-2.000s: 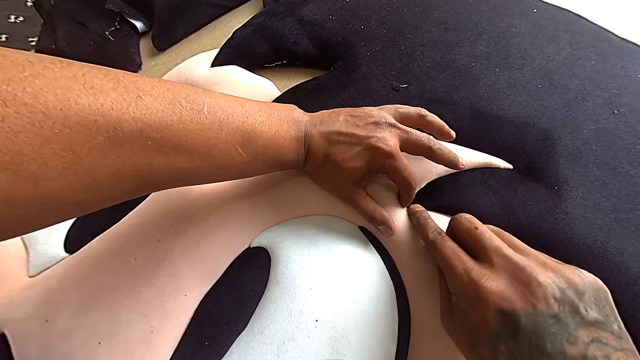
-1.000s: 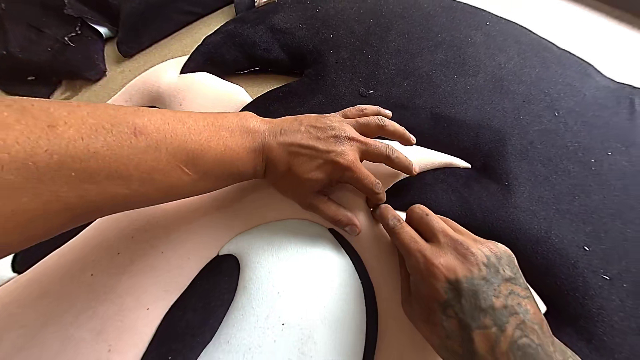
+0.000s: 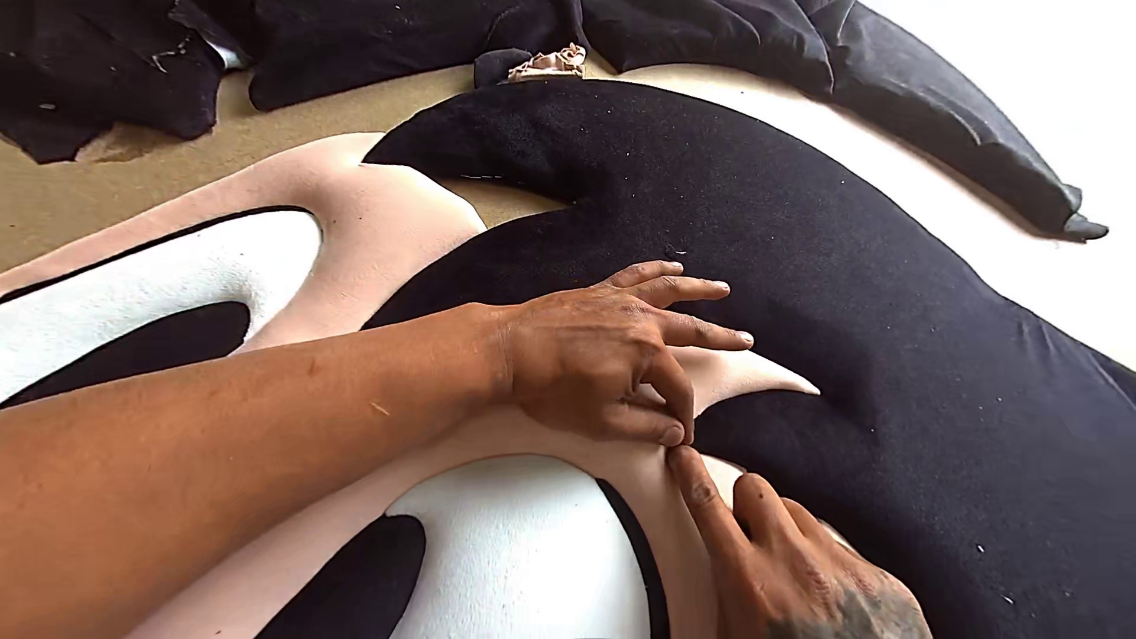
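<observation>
A padded piece covered in black fabric point(image 3: 728, 195) adjoins a pale pink fabric piece point(image 3: 355, 213) with curved points. My left hand point(image 3: 612, 355) lies over the pink part, its thumb and index fingertips together at the seam between pink and black, the other fingers spread over the black. My right hand point(image 3: 790, 559), tattooed on its back, has its index fingertip pressed at that same spot, the other fingers curled. Whether anything small is pinched between the fingertips cannot be told. A white fabric inset point(image 3: 524, 550) lies below my left forearm.
Another white inset point(image 3: 177, 275) is at the left. Loose black fabric pieces point(image 3: 115, 62) lie at the back left on a tan surface point(image 3: 53, 209), with more black fabric point(image 3: 958, 133) at the back right. A small bundle of pink scraps point(image 3: 550, 64) sits at the back.
The view has shifted so that more of the far side shows. Both hands stay together at the same seam, with little plain change in their pose.
</observation>
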